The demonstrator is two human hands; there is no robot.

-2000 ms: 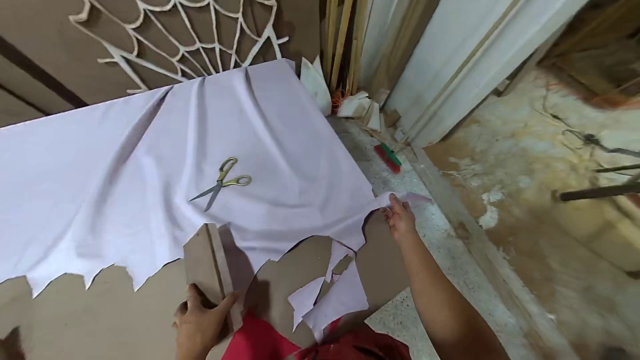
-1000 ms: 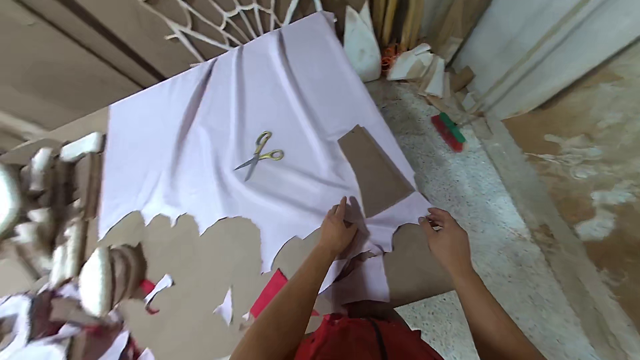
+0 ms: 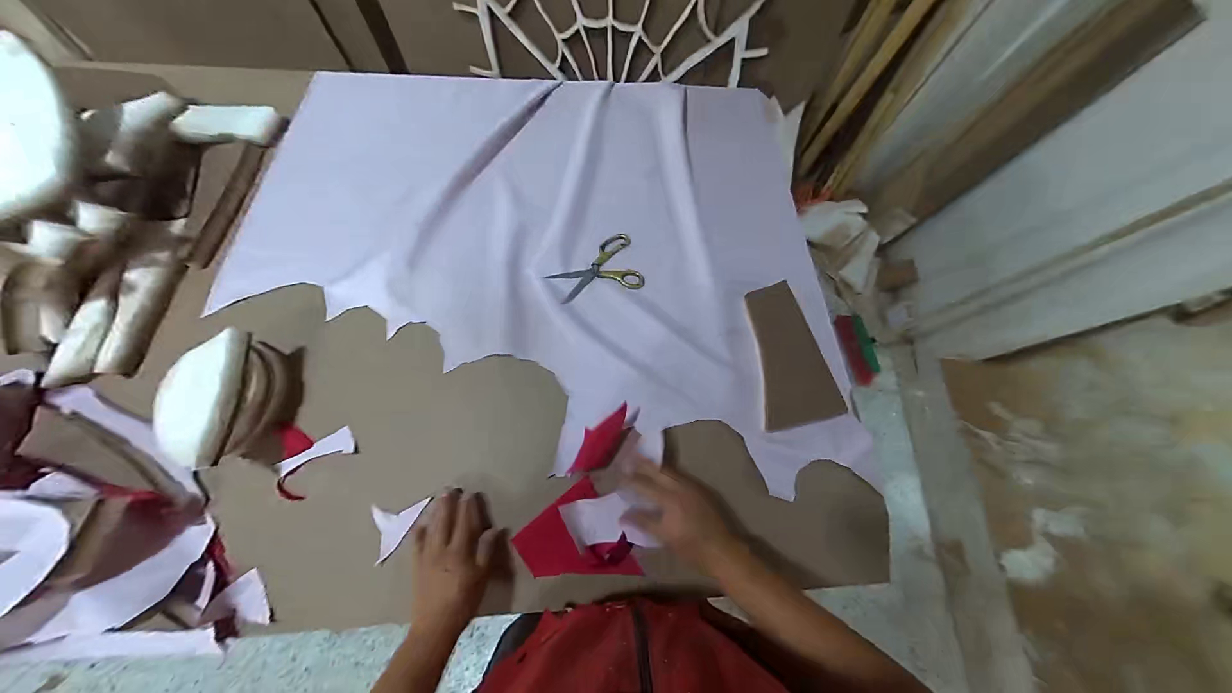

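A large pale lavender sheet of fabric (image 3: pixel 481 221) with a jagged cut lower edge lies over the brown table (image 3: pixel 385 414). Scissors with yellow handles (image 3: pixel 599 271) rest partly spread on it, and a brown tapered panel (image 3: pixel 797 356) lies at its right side. My left hand (image 3: pixel 452 544) rests palm down on the table beside a small white scrap (image 3: pixel 395 527), holding nothing visible. My right hand (image 3: pixel 674 505), blurred, is at a white scrap (image 3: pixel 599 520) over a red fabric scrap (image 3: pixel 553 549); whether it grips anything is unclear. Another red piece (image 3: pixel 602 438) lies above it.
Stacks of padded pieces (image 3: pixel 125 289) stand at the left, with a rounded padded stack (image 3: pixel 207 399) nearer. Mixed fabric scraps (image 3: pixel 106 539) fill the lower left. A web-shaped frame (image 3: pixel 611 38) lies beyond the sheet. A red and green brush (image 3: pixel 855 348) is on the floor at right.
The brown panel went from beside my left hand to the sheet's right side. Both hands have left the sheet's lower right edge. The view has shifted, showing more of the left side.
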